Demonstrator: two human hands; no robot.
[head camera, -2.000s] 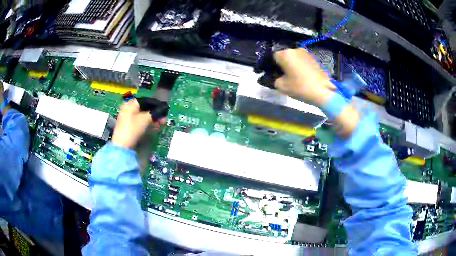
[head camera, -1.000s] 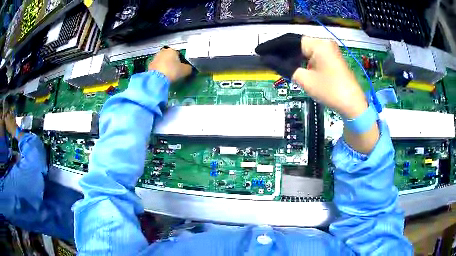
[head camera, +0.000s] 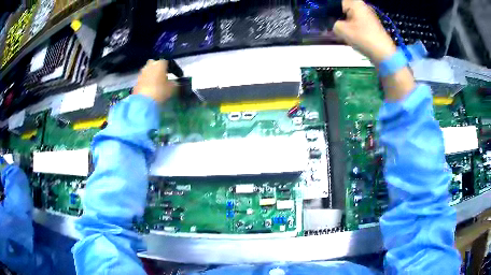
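Observation:
The large green circuit board (head camera: 210, 201) lies in front of me. A long white heat sink (head camera: 231, 156) crosses its middle, and a finned heat sink (head camera: 247, 80) stands at its far edge above a yellow strip (head camera: 259, 105). My left hand (head camera: 155, 80), with black finger covers, is over the board's far left part beside the finned heat sink. My right hand (head camera: 362, 28) reaches to a bin of small blue parts (head camera: 313, 20) at the back. Its fingertips are dark and blurred. What either hand holds cannot be told.
Bins of silvery parts (head camera: 257, 24) and blue parts (head camera: 186, 37) stand behind the boards. A silver rail (head camera: 215, 248) runs along the near edge. More boards lie left and right. Another person's sleeve (head camera: 16, 215) is at the far left. A blue cord trails from my right wrist strap (head camera: 393, 62).
My right hand has moved from above the board back to the bins. My left hand stays near the finned heat sink, a little further left in view. The view has shifted slightly.

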